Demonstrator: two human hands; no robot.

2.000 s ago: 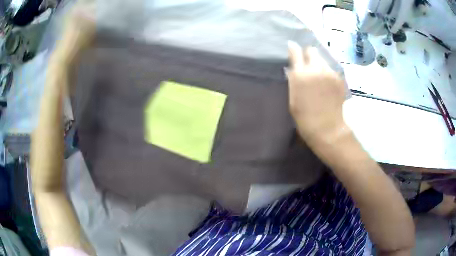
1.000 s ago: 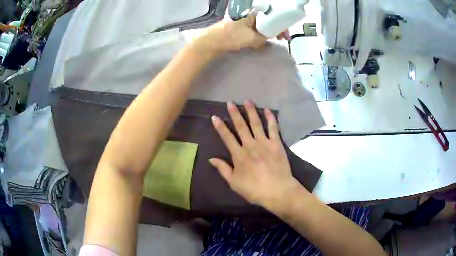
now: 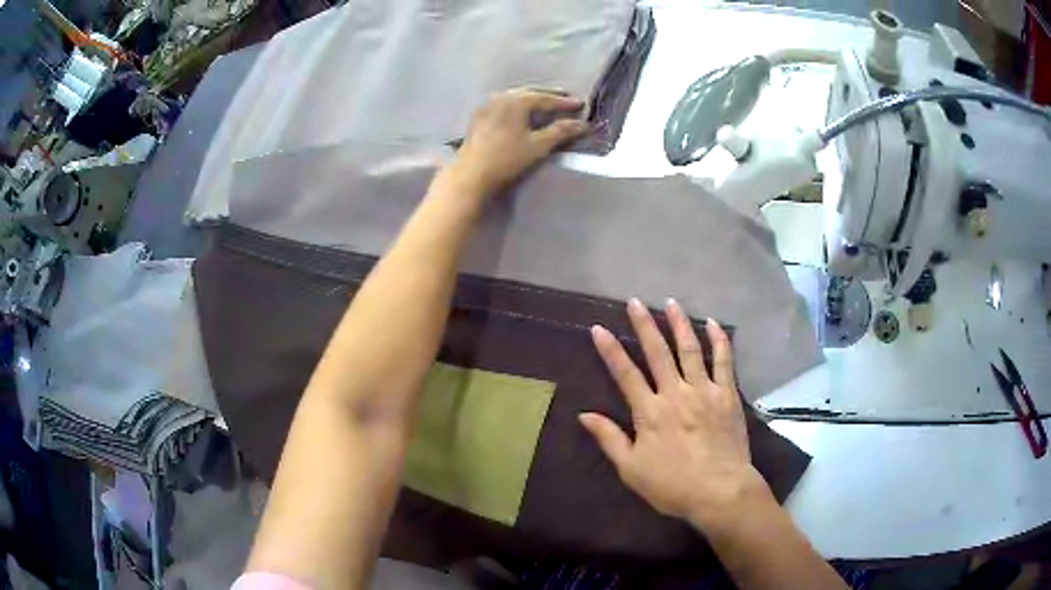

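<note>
A dark brown-grey panel lies flat, with a stitched band along its top and a yellow-green patch on it. A light grey-taupe panel extends above the band. My right hand lies flat on the dark panel, fingers spread, fingertips at the band. My left hand is at the dark-edged right corner of a pile of light cloth, thumb and finger bent at the edge. I cannot tell whether it pinches a layer. My left forearm covers part of the patch and band.
A white sewing machine stands at right, with a lamp on a flexible arm. Red-handled snips lie open on the white table. Stacked cut pieces are at left, below another machine.
The panel, held up by both hands two seconds ago, lies flat. My left hand has moved from the lamp to the cloth pile. My right hand stays flat on the panel. The camera view has shifted.
</note>
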